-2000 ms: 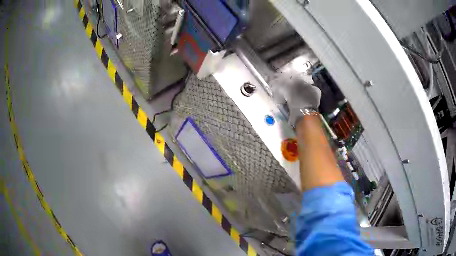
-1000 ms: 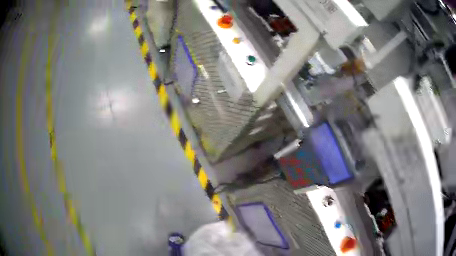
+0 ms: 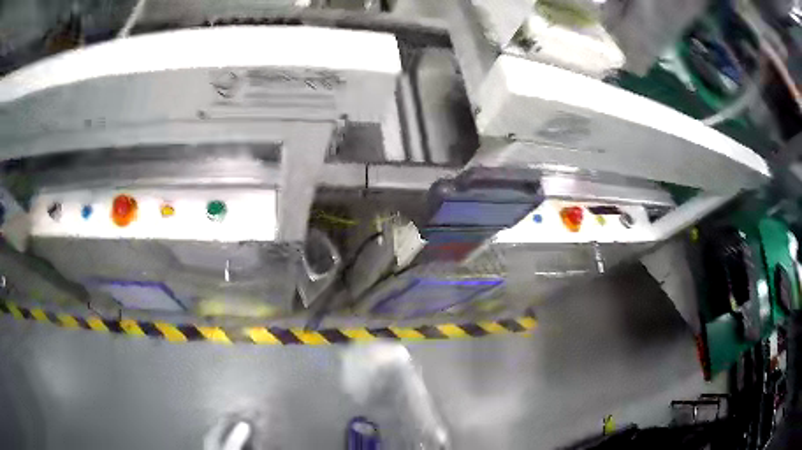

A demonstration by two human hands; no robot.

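Two machine control panels lie nearest in front of me. The left white panel (image 3: 180, 227) has a red button, a green button and small yellow and blue ones. The right panel (image 3: 519, 232) has a red button and a black knob. A dark unit with a bluish screen (image 3: 484, 211) stands between them. A pale blurred shape (image 3: 378, 369) at the bottom centre may be my gloved right hand, but its fingers and any contents cannot be made out. My left hand is not in view.
Yellow-black tape (image 3: 299, 336) runs along the machine bases. Grey floor (image 3: 123, 387) lies below it. A white machine cover (image 3: 616, 114) curves across the upper right. Green bench surfaces (image 3: 734, 338) are at the far right. A purple-rimmed object (image 3: 362, 432) shows at the bottom edge.
The view has swung round, so the panels and tape now run across the picture. The bare forearm, blue sleeve and gloved hand seen earlier inside the machine no longer show there.
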